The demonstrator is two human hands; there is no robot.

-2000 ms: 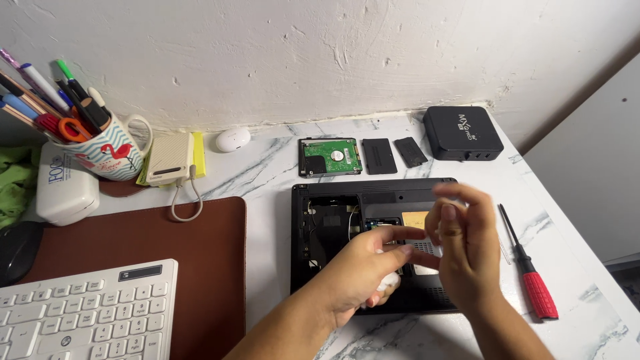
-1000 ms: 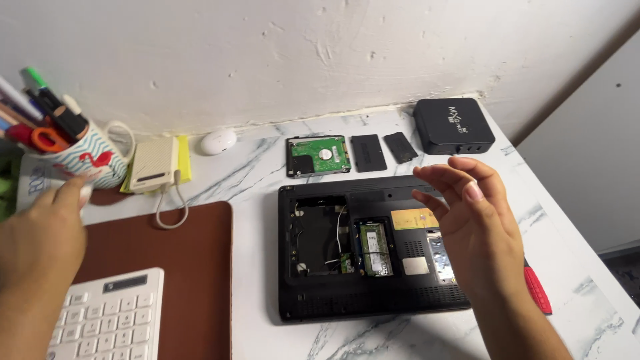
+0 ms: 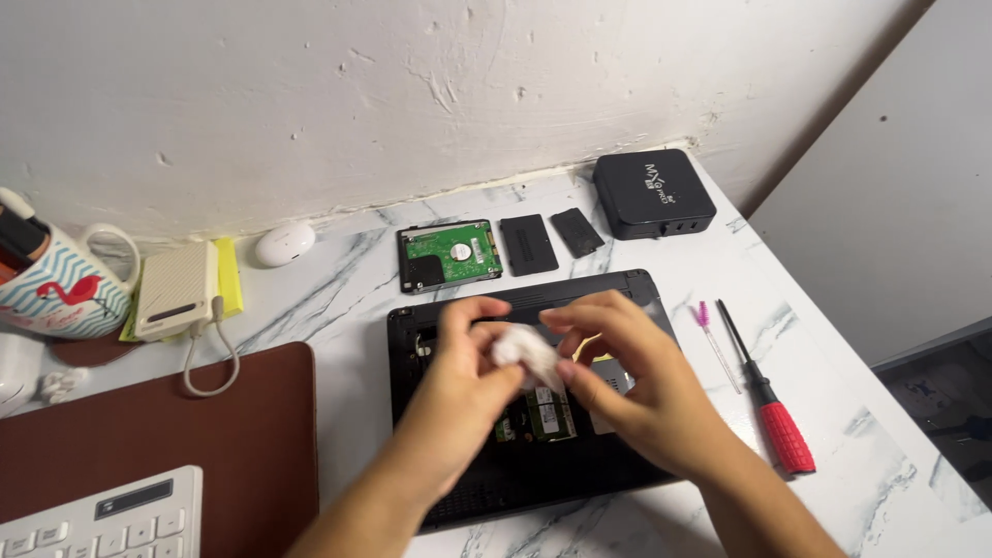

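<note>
My left hand [image 3: 465, 387] and my right hand [image 3: 632, 380] both grip a crumpled white tissue [image 3: 527, 353] between their fingertips. They are above a black laptop [image 3: 473, 496] that lies underside up, with its compartments open. A green memory module [image 3: 552, 415] shows between the hands, and the hands cover much of the laptop's middle. Behind the laptop lie a hard drive with a green circuit board [image 3: 442, 248] and two black cover plates [image 3: 529, 244] [image 3: 577, 231].
At the right lie a red-handled screwdriver [image 3: 783, 434] and a pink-tipped small brush [image 3: 704, 314]. A black TV box [image 3: 655, 194] stands at the back. On the left are a flamingo mug [image 3: 77, 291], a cream corded device [image 3: 178, 287], a white earbud case [image 3: 285, 244], a brown mat [image 3: 263, 434] and a white keyboard [image 3: 147, 511].
My left hand has come back from the mug at the left to above the laptop. Both hands now hold the white tissue. The brush beside the screwdriver is now in sight.
</note>
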